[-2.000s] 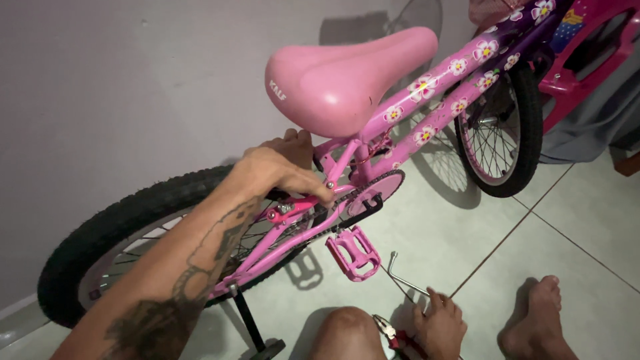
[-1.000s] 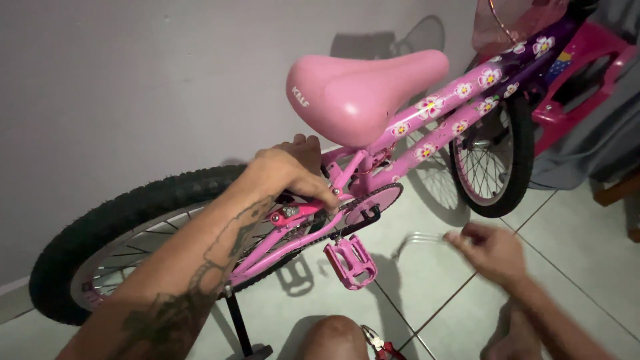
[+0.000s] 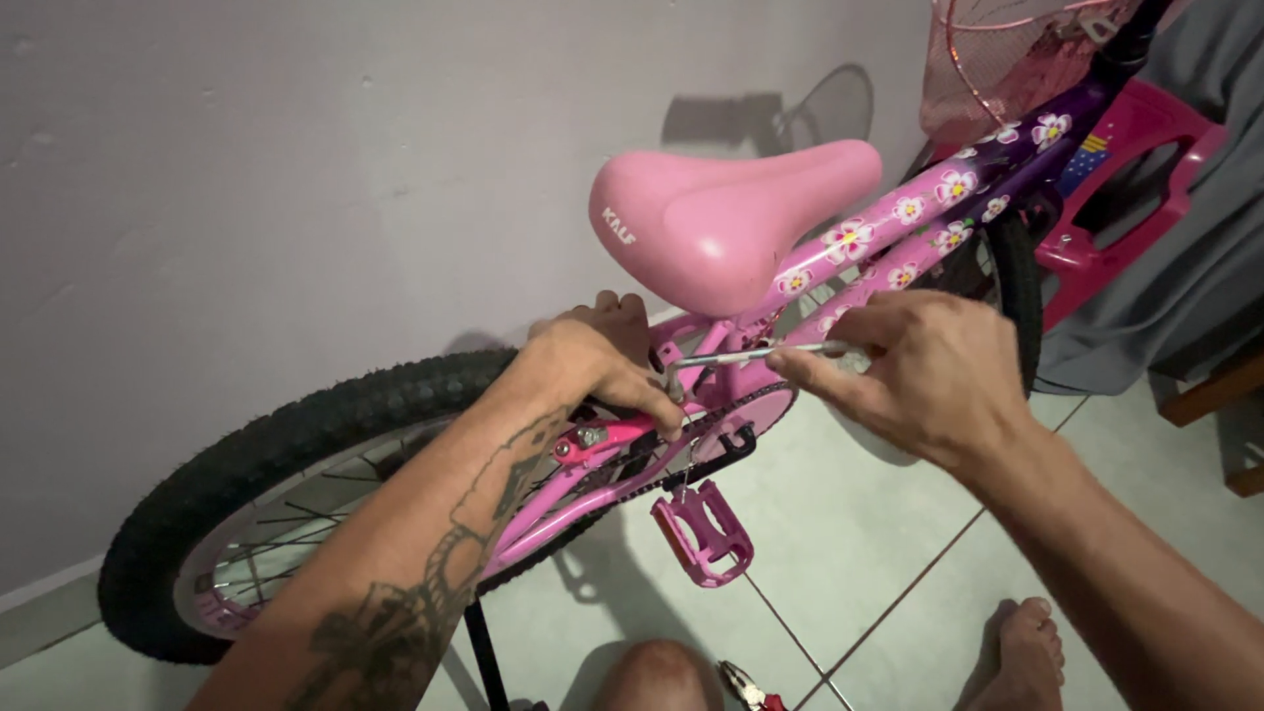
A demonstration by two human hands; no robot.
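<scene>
A child's pink bicycle with flower decals on its frame point(image 3: 849, 242) leans near the wall. My left hand point(image 3: 612, 360) reaches over the rear tyre point(image 3: 306, 425), its thumb by the pink brake arm point(image 3: 602, 439) and its fingers around the rear brake area; what they grip is hidden. My right hand point(image 3: 918, 370) holds a bent metal wrench point(image 3: 736, 355) almost level, its angled head beside my left thumb below the pink saddle point(image 3: 726, 217). The pink pedal point(image 3: 706, 533) and the chainring point(image 3: 755, 425) are lower down.
Red-handled pliers point(image 3: 750, 688) lie on the tiled floor beside my knee point(image 3: 657, 676). My bare foot point(image 3: 1032, 657) is at lower right. A pink plastic chair point(image 3: 1185, 188), a grey cloth point(image 3: 1175, 286) and the bicycle's basket point(image 3: 978, 79) are at upper right. The kickstand point(image 3: 484, 652) stands below the rear wheel.
My right hand was low by the floor with the wrench and has brought it up to the frame beside my left hand. My left hand stays at the brake area.
</scene>
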